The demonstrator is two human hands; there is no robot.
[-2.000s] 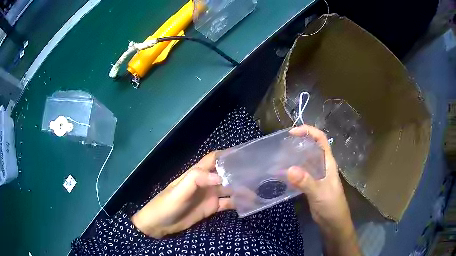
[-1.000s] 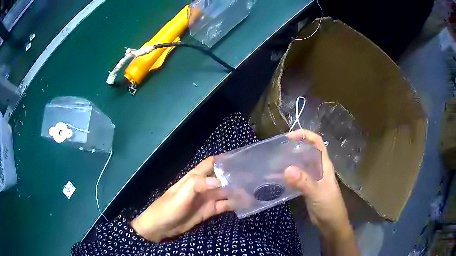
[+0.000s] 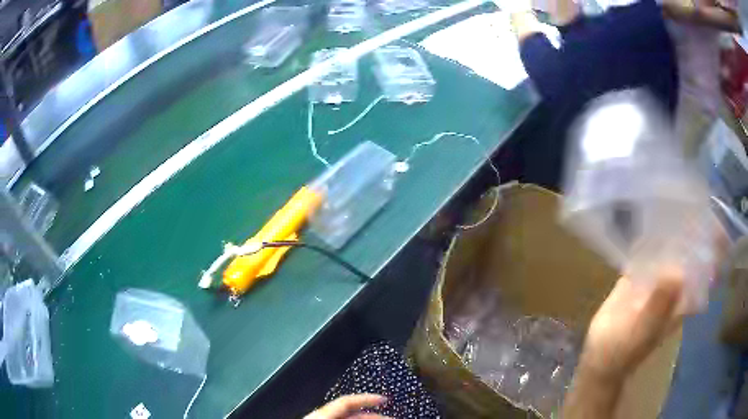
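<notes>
My right hand (image 3: 636,327) holds a blurred clear plastic box (image 3: 636,184) up at the right, above and beside the carton. My left hand (image 3: 353,407) is cut off by the bottom edge; its visible fingers hold nothing. On the green bench, the orange electric screwdriver (image 3: 275,241) lies with its black cable towards the bench edge. Its upper end lies against or behind another clear box (image 3: 354,194). A clear box (image 3: 164,335) with a white mounting plate (image 3: 139,332) and a trailing white cord sits at the lower left.
A cardboard carton (image 3: 428,327) holding clear boxes stands beside the bench. More clear boxes (image 3: 403,74) with white cords lie further up, near a pale rail (image 3: 205,135). A person in dark clothing (image 3: 607,49) is at the top right, by a white sheet (image 3: 472,41). Small white pieces lie left.
The view has shifted up along the bench. My right hand has carried the clear box up and right. My left hand has let go of it and is lower in the picture.
</notes>
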